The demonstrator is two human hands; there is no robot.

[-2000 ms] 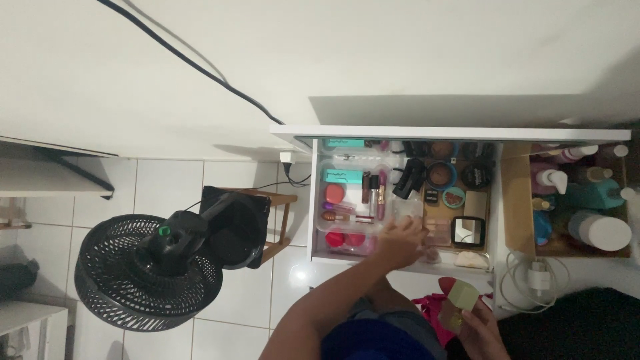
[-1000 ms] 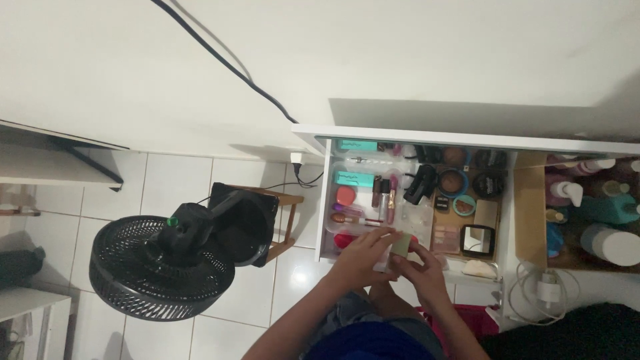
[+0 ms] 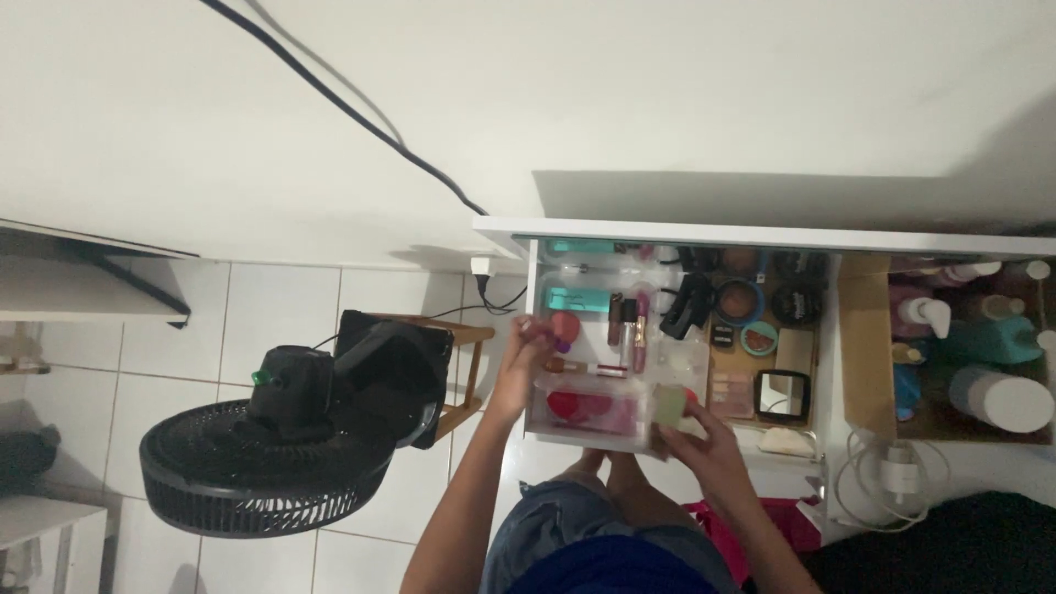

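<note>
My left hand [image 3: 521, 363] is at the left edge of an open white drawer [image 3: 577, 443], its fingers at a small purple item [image 3: 563, 344] beside a round red one; whether they grip it is unclear. My right hand [image 3: 701, 441] holds a pale green block-like item [image 3: 669, 406] over the drawer's near edge, with something red just behind it. Clear trays in the drawer hold a turquoise box [image 3: 579, 299], lip gloss tubes [image 3: 641, 330], a black hair claw clip [image 3: 687, 307] and red items. Makeup compacts [image 3: 740, 301] and a small square mirror [image 3: 782, 395] lie farther right.
A black fan [image 3: 272, 462] is beside a wooden stool [image 3: 470, 371] at the left. Right of the drawer, a cardboard box [image 3: 866, 355] holds pump bottles and jars. A white charger [image 3: 899, 476] with a coiled cable lies below it. A cable runs to the wall outlet [image 3: 483, 266].
My hands were together at the pale green item one second ago; now my left hand has moved left to the drawer's edge. The green item stays in my right hand.
</note>
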